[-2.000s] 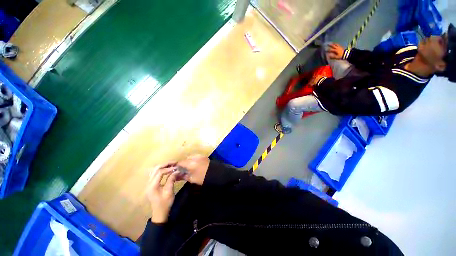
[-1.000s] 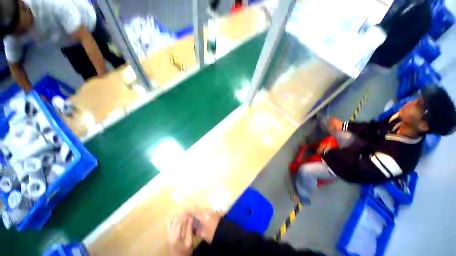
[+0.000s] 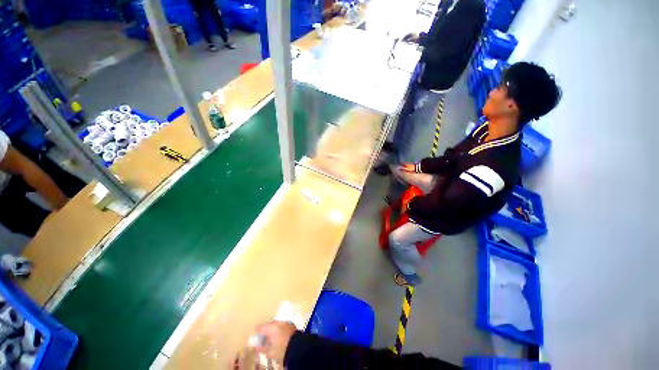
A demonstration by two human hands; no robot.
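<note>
My right hand (image 3: 276, 338) is at the bottom centre, over the near edge of the tan bench (image 3: 267, 260). Its fingers are closed around a small pale part (image 3: 257, 340), too blurred to name. My left hand (image 3: 248, 358) is beside it, lower and to the left, blurred and cut off by the bottom edge. Its fingertips are close to the right hand's, and I cannot tell what they hold. A small white-and-pink item (image 3: 311, 196) lies at the far end of the bench.
A green belt (image 3: 188, 238) runs left of the bench. A blue bin of grey-white parts (image 3: 54, 340) is at lower left. A blue stool (image 3: 343, 318) is right of my hands. A seated person (image 3: 470, 177) is farther right, near blue bins (image 3: 538, 289). Metal posts (image 3: 283, 94) stand ahead.
The view has swung up and ahead, so my hands sit lower and my left hand is partly cut off. The hands stay close together. The seated person's head is now more upright.
</note>
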